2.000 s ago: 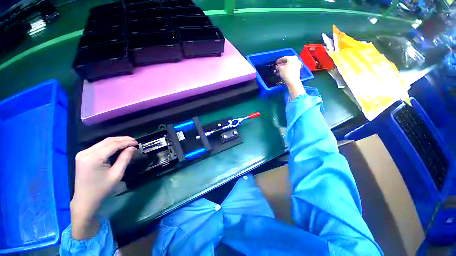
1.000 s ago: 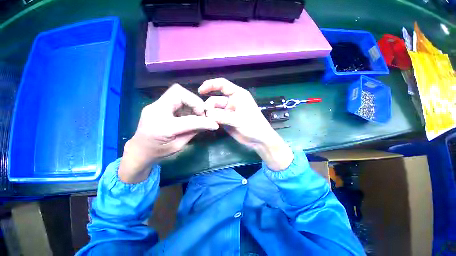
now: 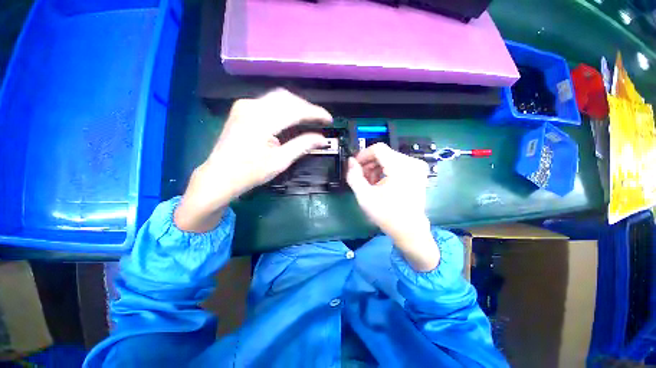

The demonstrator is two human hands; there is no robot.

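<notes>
The press fixture (image 3: 408, 144) lies on the green bench, with a blue rod showing and its red-handled toggle clamp (image 3: 460, 153) at the right. A black plastic housing (image 3: 309, 178) sits at the fixture's left end, with a silver metal piece (image 3: 327, 146) at it. My left hand (image 3: 255, 147) is over the housing's left part, thumb and fingers apart around the silver piece; whether it grips anything is unclear. My right hand (image 3: 392, 183) is at the housing's right side with thumb and forefinger close together; anything between the fingertips is too small to tell.
A large blue tray (image 3: 93, 136) is at left. A pink foam block (image 3: 367, 43) with black housings lies behind the fixture. At right are a blue bin of dark parts (image 3: 543, 83), a small bin of silver parts (image 3: 548, 158), a red bin (image 3: 590, 90), yellow packaging (image 3: 633, 144) and a carton (image 3: 539, 295) below.
My right hand left the dark-parts bin and met my left hand in front of me. Now the hands are apart, lowered at the housing on the fixture. The view has shifted too.
</notes>
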